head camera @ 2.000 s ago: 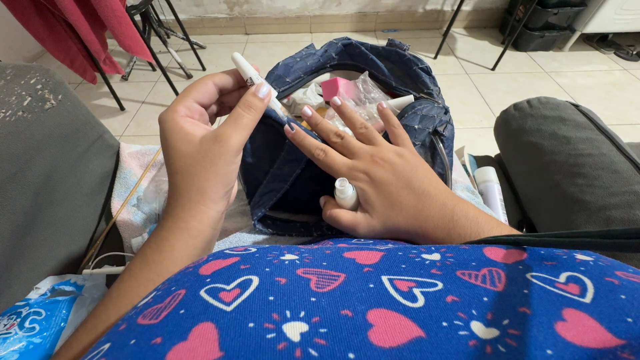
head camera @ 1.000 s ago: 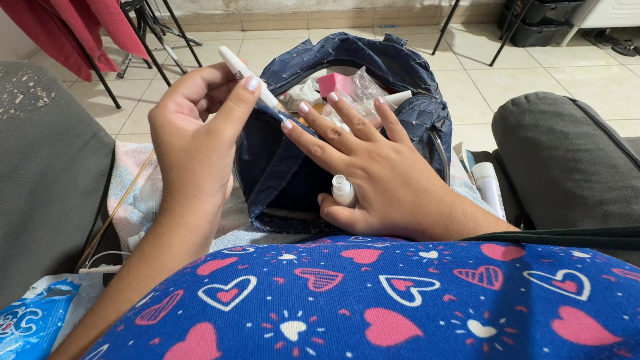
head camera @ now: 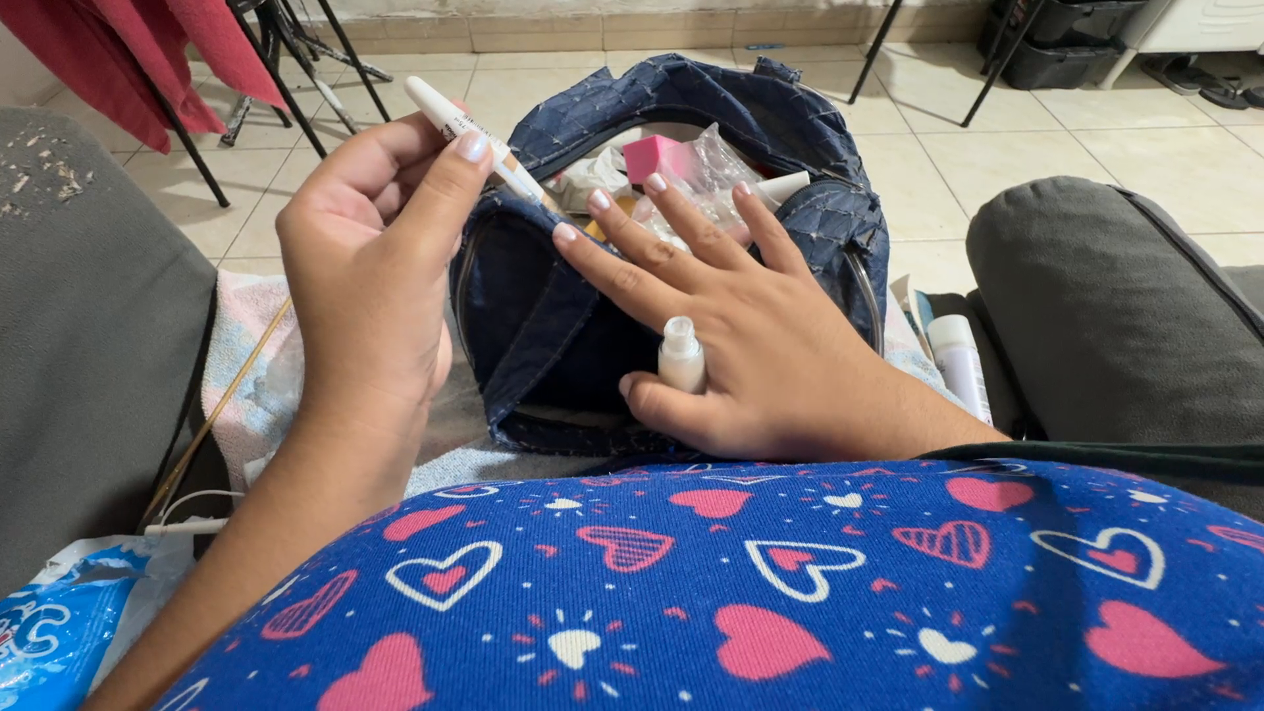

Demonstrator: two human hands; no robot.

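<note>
My left hand (head camera: pixel 385 207) grips a white nail-polish brush cap (head camera: pixel 472 138) between thumb and fingers, its lower end near the index fingertip of the other hand. My right hand (head camera: pixel 731 306) rests palm down with fingers spread over the front of a dark blue quilted fabric bag (head camera: pixel 533 326). An uncapped small bottle of pale nail polish (head camera: pixel 681 357) stands upright between the thumb and the side of that hand. Pale polish shows on the nails. Inside the bag lie a pink block (head camera: pixel 654 158), clear crinkled plastic (head camera: pixel 713 170) and a white tube (head camera: pixel 782 188).
A gray cushion (head camera: pixel 1096 306) and a white capped bottle (head camera: pixel 956 367) are at the right. On the left are a thin wooden stick (head camera: pixel 229 397), a patterned towel (head camera: pixel 247 316) and a blue plastic packet (head camera: pixel 69 612). Black stool legs (head camera: pixel 188 143) stand beyond.
My left hand has shifted slightly with the brush cap, which stays near the right index fingertip. My right hand and the small bottle have plainly kept their places.
</note>
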